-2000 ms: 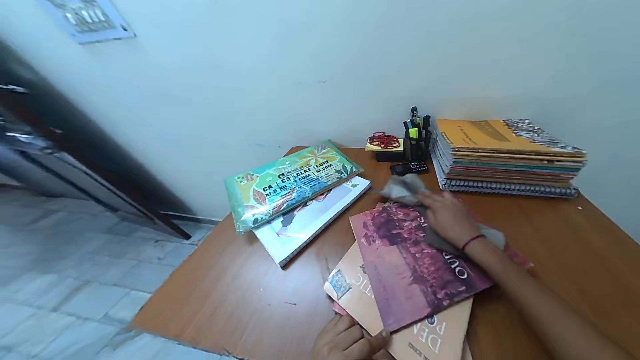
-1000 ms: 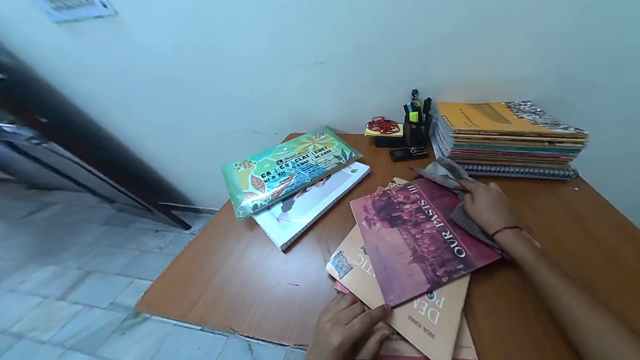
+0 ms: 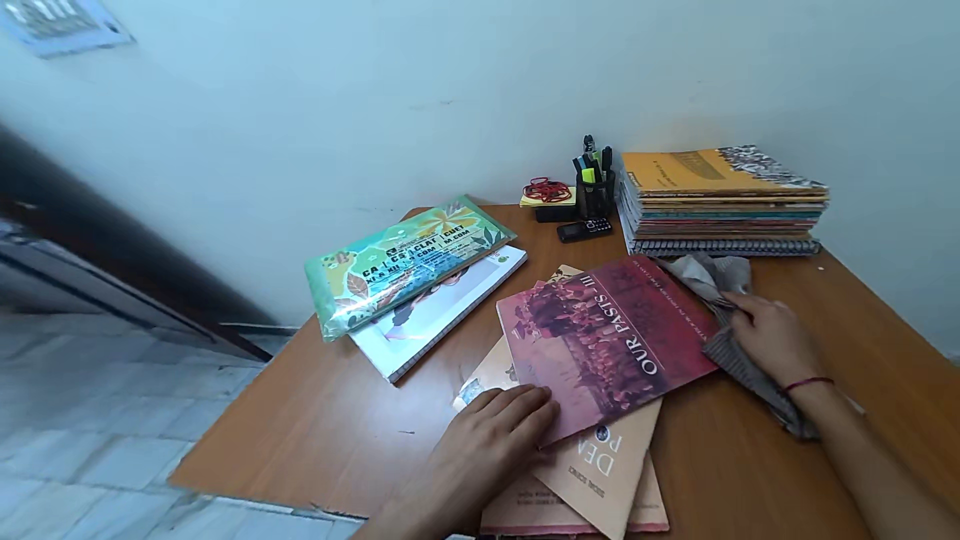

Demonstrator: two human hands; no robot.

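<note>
A grey cloth (image 3: 750, 367) is held in my right hand (image 3: 772, 337), at the right edge of a magenta history textbook (image 3: 600, 337). My left hand (image 3: 502, 427) lies over the near left corner of that book; whether it grips or only presses there cannot be told. Beneath the magenta book, a tan textbook (image 3: 611, 465) lies at an angle, and at least one more book (image 3: 540, 506) with a pinkish edge shows under it.
At the left of the wooden table (image 3: 300, 435), a green plastic-wrapped packet (image 3: 405, 270) rests across a white book (image 3: 450, 307). Along the wall are a black mobile phone (image 3: 585, 229), a pen holder (image 3: 595, 196), red bands (image 3: 547, 190) on yellow notes and a stack of books (image 3: 720, 210).
My right hand and the cloth have moved from the magenta book's far part to its right edge. My left hand has come from the lower books to the magenta book's corner.
</note>
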